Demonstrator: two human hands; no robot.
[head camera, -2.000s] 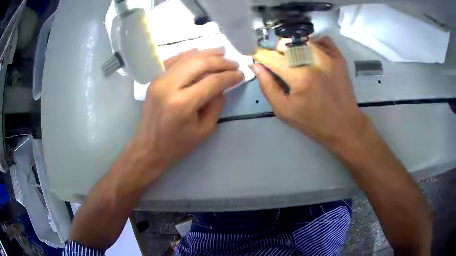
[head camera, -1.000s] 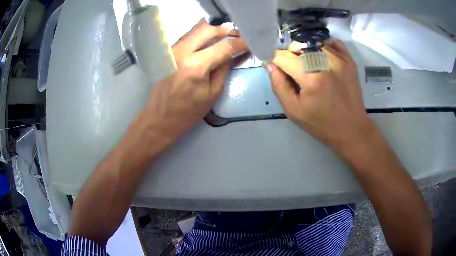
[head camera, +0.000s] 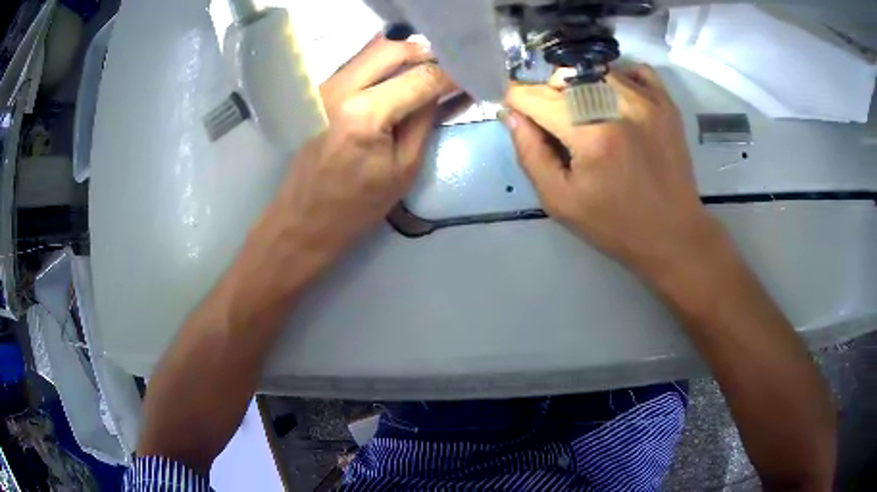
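A white fabric piece (head camera: 473, 113) lies by the needle area under the machine head; only a narrow bright strip shows between my hands. My left hand (head camera: 370, 125) is left of the machine head, with bent fingers gripping the piece's left part. My right hand (head camera: 611, 159) is right of the needle, with thumb and forefinger tips together at the piece's right end. The ribbed knob (head camera: 592, 102) and black discs (head camera: 583, 50) hide part of its fingers. The machine head (head camera: 457, 48) hides the needle and presser foot.
The lit lamp (head camera: 274, 82) stands close to my left hand. White pieces (head camera: 774, 67) lie right of the head. A small grey rectangle (head camera: 724, 128) lies on the metal bed (head camera: 471, 168). The pale table edge (head camera: 500, 382) curves above striped clothing (head camera: 620, 442). Pale trays (head camera: 72, 356) are at left.
My left hand has moved back and turned, drawing the fabric off the front of the bed plate, which now shows. My right hand stays by the needle. The view has shifted slightly.
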